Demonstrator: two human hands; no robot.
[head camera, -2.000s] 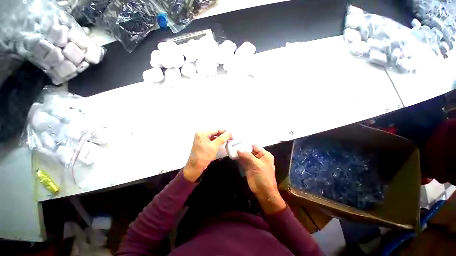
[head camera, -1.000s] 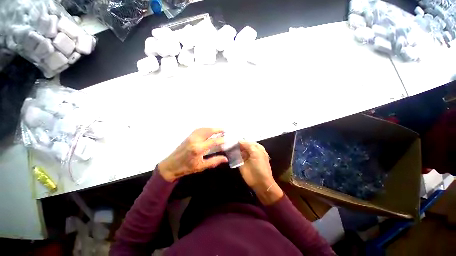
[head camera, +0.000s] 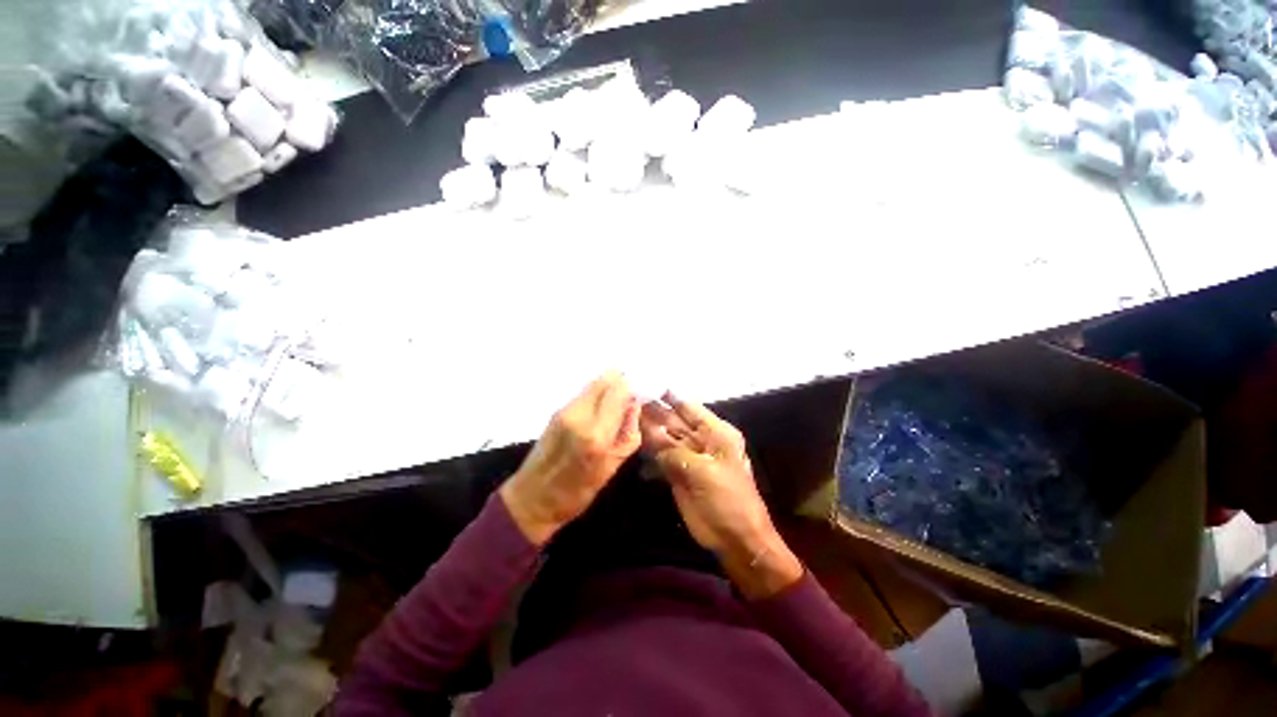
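Observation:
My left hand (head camera: 578, 451) is bare, its thumb and fingers drawn together over the bench's front edge. My right hand (head camera: 712, 474) is just right of it, fingers curled inward, and the fingertips of both hands nearly meet. A small pale, shiny spot shows between them, too blurred to name. No white housing can be made out in the hands. A loose pile of white housings (head camera: 595, 140) lies at the back centre over the black strip.
Clear bags of white housings lie at left (head camera: 210, 311), far left (head camera: 224, 105) and right (head camera: 1120, 119). A yellow item (head camera: 171, 464) is at the left bench edge. An open carton (head camera: 1015, 567) holding clear bluish parts (head camera: 966, 483) stands below the bench at right.
The white housing and clear piece seen earlier between the hands no longer show clearly. My left hand has moved from a spread grip to a close pinch. The view has shifted slightly.

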